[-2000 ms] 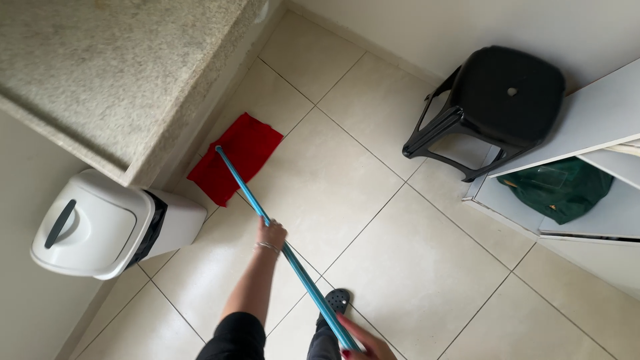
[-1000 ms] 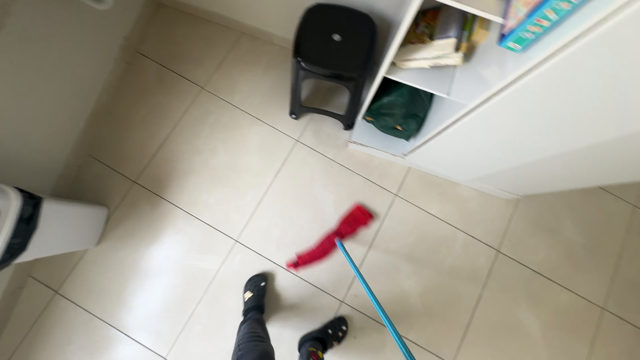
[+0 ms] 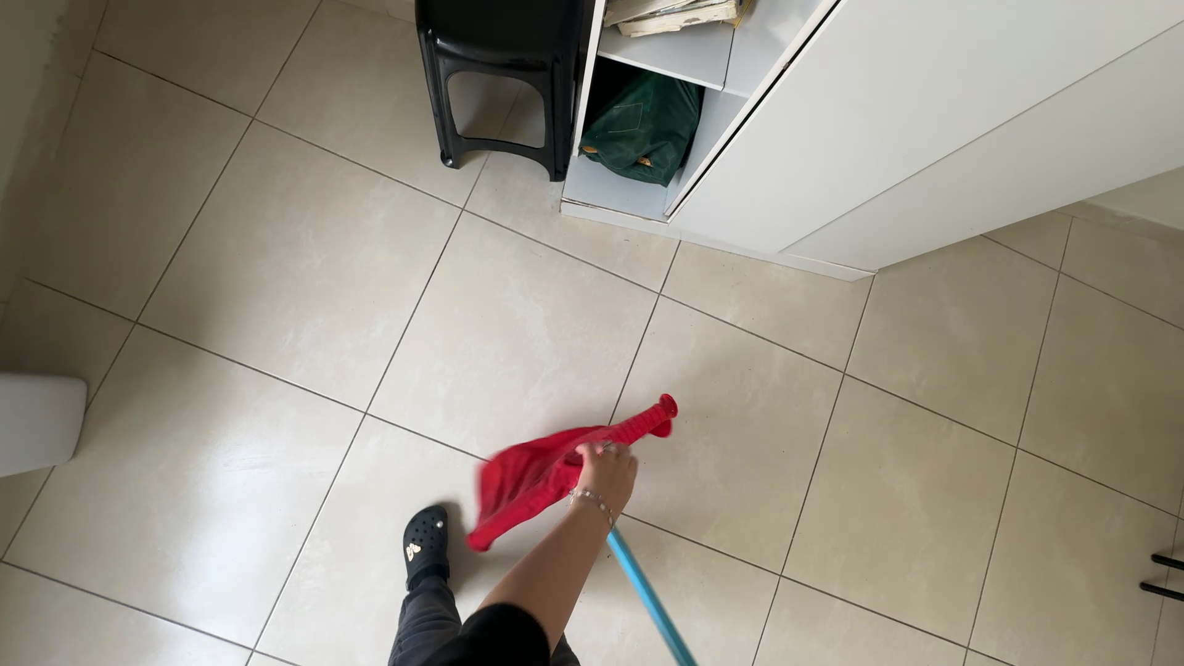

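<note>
My left hand (image 3: 608,470), with a bracelet at the wrist, is closed on a red cloth (image 3: 536,470) in the lower middle of the view. The cloth hangs in folds to the left of the hand, and a gathered end sticks out to the upper right. A light-blue pole (image 3: 647,592) runs from beneath my wrist down to the bottom edge. The hand and cloth hide the pole's far end. My right hand is out of view.
A black plastic stool (image 3: 499,88) stands beside a white cabinet (image 3: 823,139) whose open shelves hold books (image 3: 675,17) and a green bag (image 3: 647,129). A white bin (image 3: 37,421) is at the left edge. My shoe (image 3: 426,546) is on the tiled floor (image 3: 518,324).
The red cloth lay at the pole's end on the floor in both earlier frames; now my left hand grips it. Two seconds ago both hands were on the pole. The view has shifted right.
</note>
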